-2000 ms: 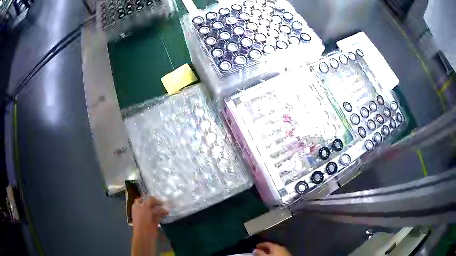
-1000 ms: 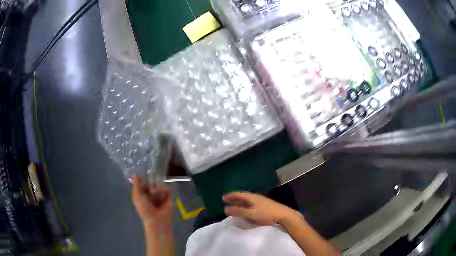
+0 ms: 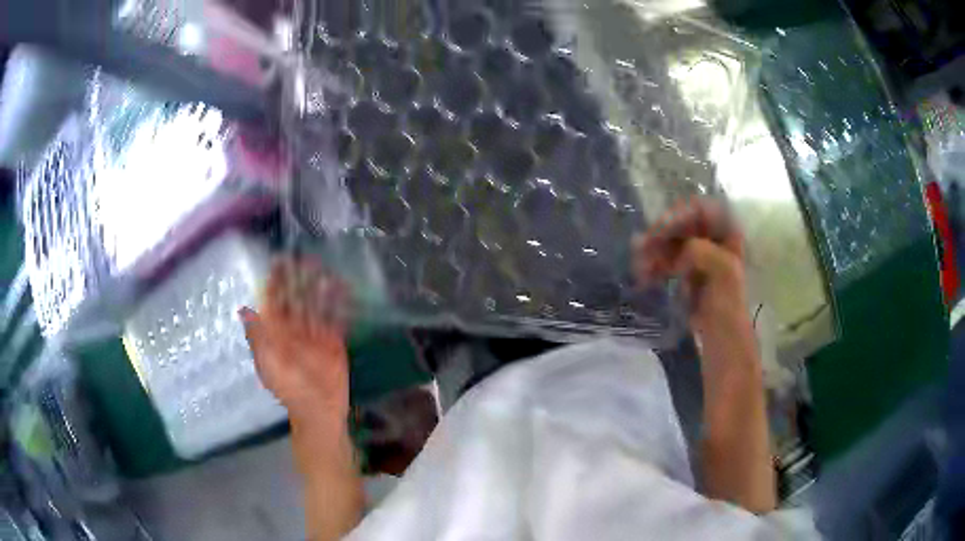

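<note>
A clear, empty-looking blister tray (image 3: 476,159) with rows of round pockets spans the upper middle, blurred and tilted in front of me. My left hand (image 3: 304,333) is at its near left corner, fingers blurred against the plastic and thumb apart. My right hand (image 3: 693,248) has its fingers curled at the tray's near right edge. The exact finger contact is blurred on both sides.
A smaller whitish pocketed tray (image 3: 206,343) lies on a green surface (image 3: 116,396) at left. Bright clear trays with pink edges (image 3: 175,238) stand behind it. At right are a pale metal surface (image 3: 778,227) and another clear tray (image 3: 847,159) over green.
The view has turned away from the stacked trays and yellow note. The clear tray held at my left hand is now in front of me, between both hands. My right hand has come to its edge.
</note>
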